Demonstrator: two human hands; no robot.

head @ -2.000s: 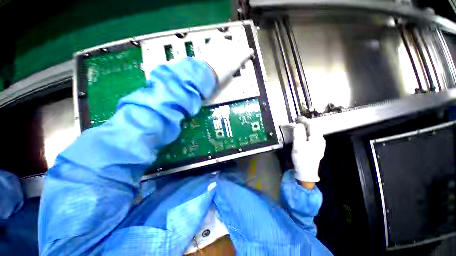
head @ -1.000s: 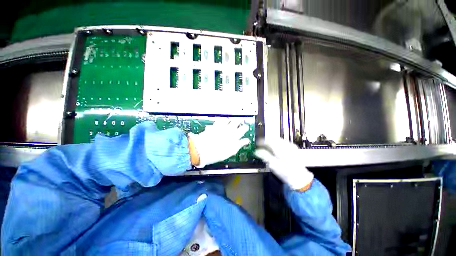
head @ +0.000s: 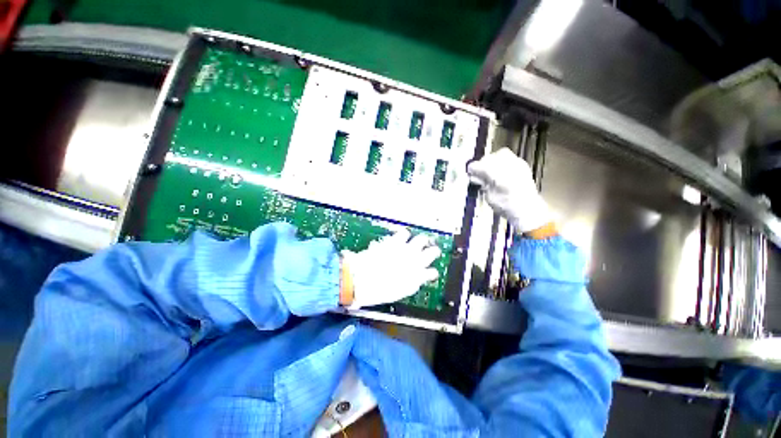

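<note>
The black tray with a silver rim (head: 402, 322) lies in front of me on the conveyor, with a large green circuit board (head: 231, 128) filling it. A silver-white plate (head: 321, 120) with two rows of rectangular openings covers the board's upper right part. My left hand (head: 394, 269), in a white glove, rests spread on the board's lower right area below the plate and holds nothing. My right hand (head: 512, 190), also gloved, is at the tray's right edge with its fingertips on a dark knob (head: 473, 168) beside the plate; whether they grip it is unclear.
Metal conveyor rails (head: 634, 336) run left and right under the tray, with shiny metal between them. A green bench top (head: 385, 43) lies beyond the tray. Part of a second black tray (head: 668, 411) shows lower right. A red object (head: 8, 21) is at the top left corner.
My right hand has moved from the tray's lower right corner up to the knob on its right edge. My left hand went from over the plate to the board below it and stays there. The view has tilted.
</note>
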